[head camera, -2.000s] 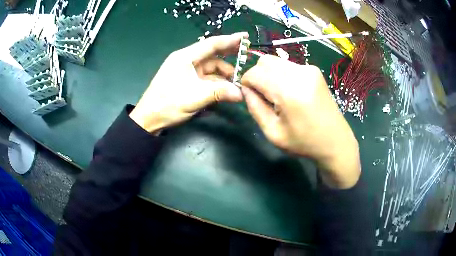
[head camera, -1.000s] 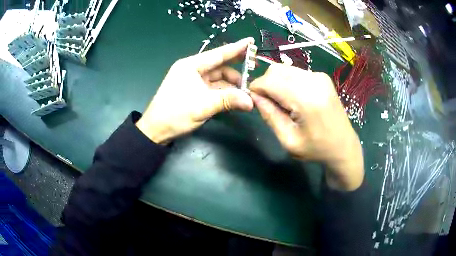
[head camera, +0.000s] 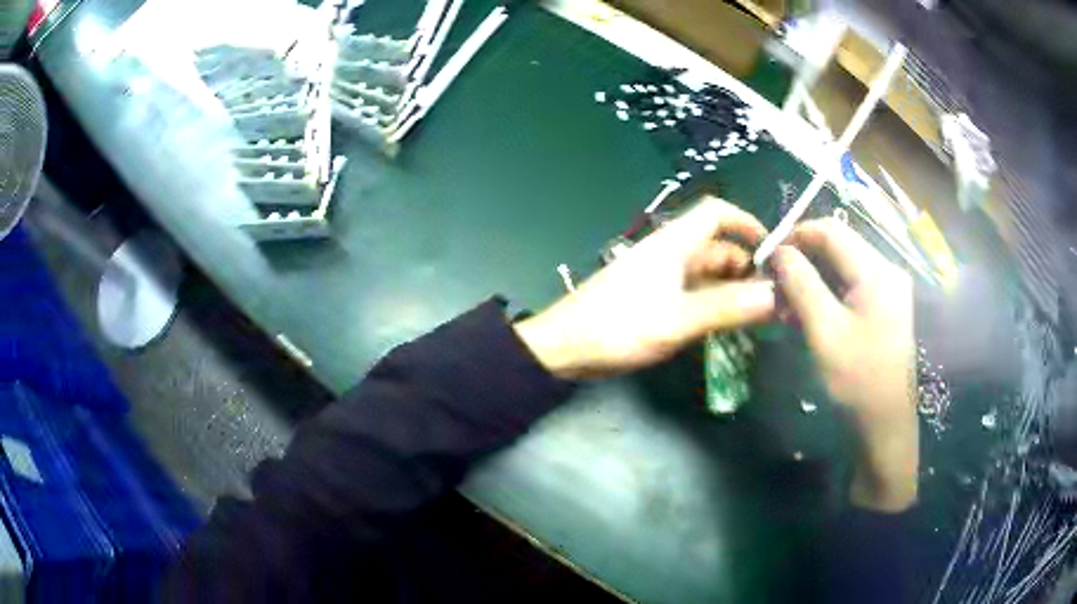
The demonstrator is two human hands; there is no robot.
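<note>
My left hand and my right hand meet right of centre over the dark green bench. A white sleeved cable rises from between their fingertips towards the upper right. A green circuit board shows below my left fingers, tilted and blurred; it seems to hang from my left hand. My right fingertips are at the lower end of the cable. The join between cable and board is hidden by the fingers.
Pale toothed racks of boards with white cables stand at upper left. Black leads with white plugs lie at the rear. A yellow-handled tool is at rear right. Loose white cables lie at lower right. A white fan and blue crates are left.
The view has turned left, so the bench sits further right. The board has gone from upright between the hands to hanging below my left fingers. The white cable now points steeply up.
</note>
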